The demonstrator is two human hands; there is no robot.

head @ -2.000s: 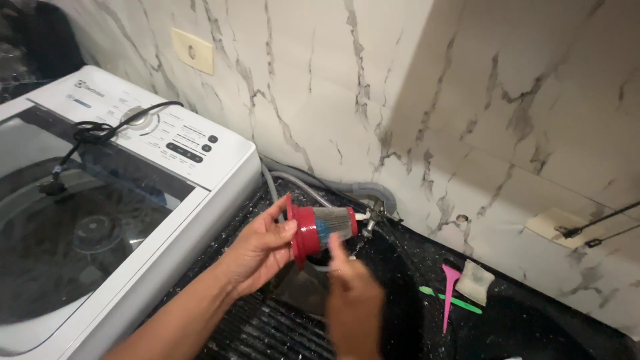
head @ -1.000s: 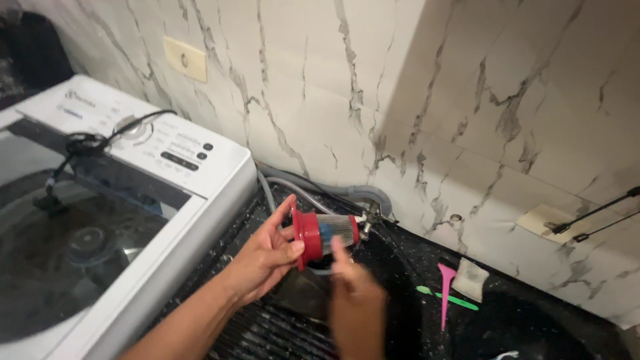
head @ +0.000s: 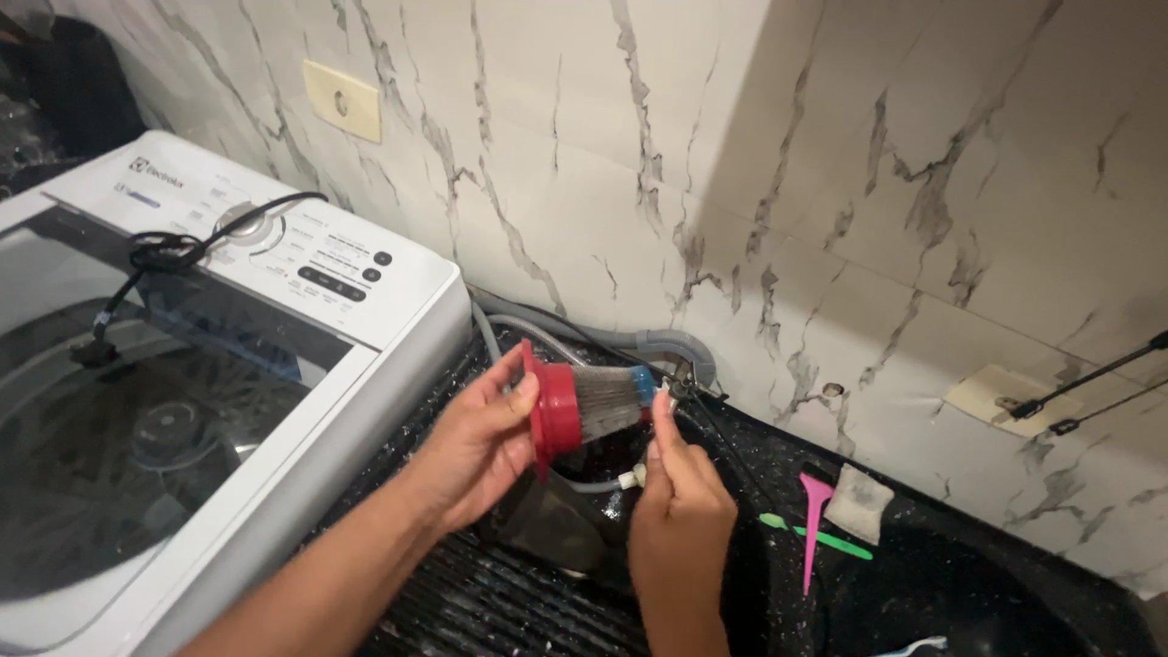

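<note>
A cone-shaped filter with a red plastic collar (head: 558, 406) and grey mesh lies on its side in the air, its wide rim toward the left. My left hand (head: 479, 443) grips that rim, thumb on top. My right hand (head: 680, 497) is at the narrow end, its index finger extended, holding a small brush with blue bristles (head: 644, 387) against the mesh. Most of the brush's handle is hidden by the hand. Just beyond the fingers is a metal tap (head: 684, 388) at the wall.
A white washing machine (head: 411, 292) with a black power cord (head: 173, 251) on it stands left. Right of the black speckled sink (head: 766, 429) lie a pink tool (head: 812, 525), a green toothbrush-like stick (head: 835, 542) and a small whitish pad (head: 859, 504). Grey hoses (head: 584, 330) run along the wall.
My right hand and the brush have moved along the filter to its narrow end. The blue bristles were nearer the red collar before. My left hand still holds the rim.
</note>
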